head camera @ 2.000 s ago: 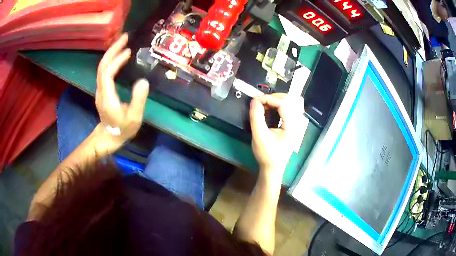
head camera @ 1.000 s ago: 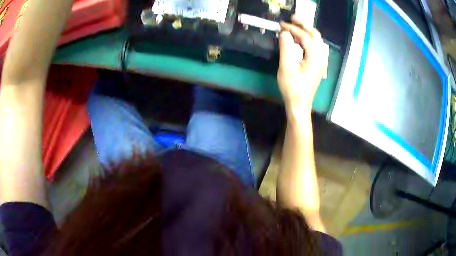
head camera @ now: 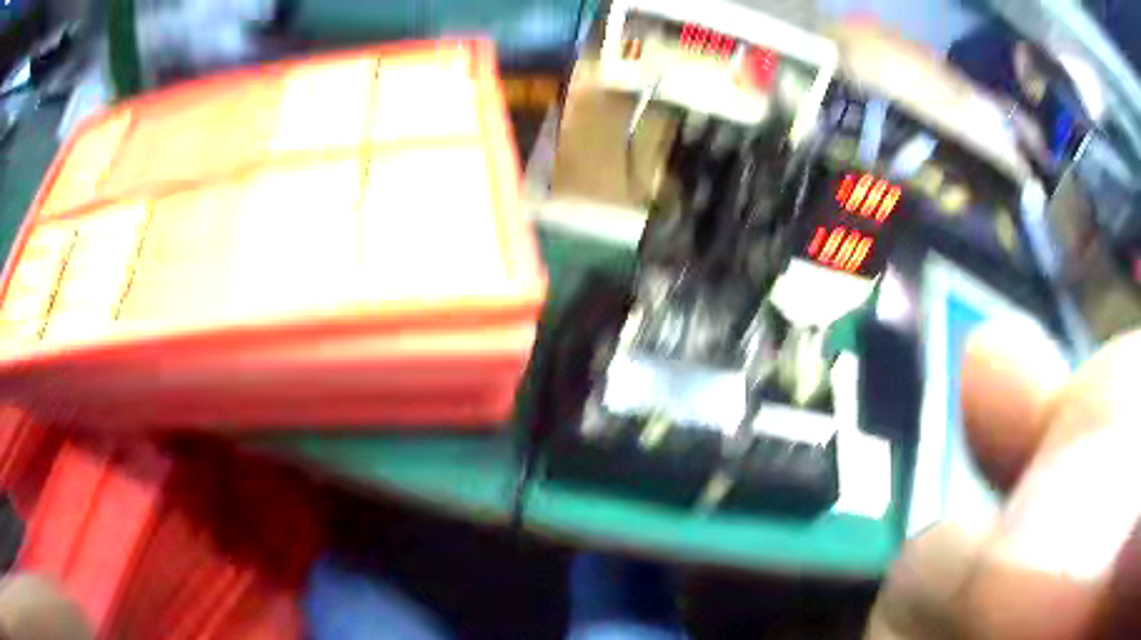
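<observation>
The frame is strongly blurred. The black test fixture (head camera: 601, 469) stands on the green bench, with a white module face (head camera: 676, 388) in its nest and the dark clamp mechanism above. A white strip (head camera: 795, 423) lies on the base right of the nest. My right hand (head camera: 1039, 488) is large and close to the camera at the right edge, away from the fixture and cut off; whether it holds anything cannot be told. A small skin-coloured part, apparently my left hand (head camera: 38, 610), shows in the bottom left corner, mostly out of frame.
Stacked red trays (head camera: 425, 381) with pale yellowish contents fill the left. Two black panel meters (head camera: 870, 198) with red digits stand behind the fixture. A pale-framed instrument (head camera: 813, 56) with red digits is at the back. A framed panel (head camera: 932, 400) is partly behind my right hand.
The view has swung up and left, bringing the tray stack into sight. My right hand has left the white strip and come near the camera. My left arm has dropped almost out of view.
</observation>
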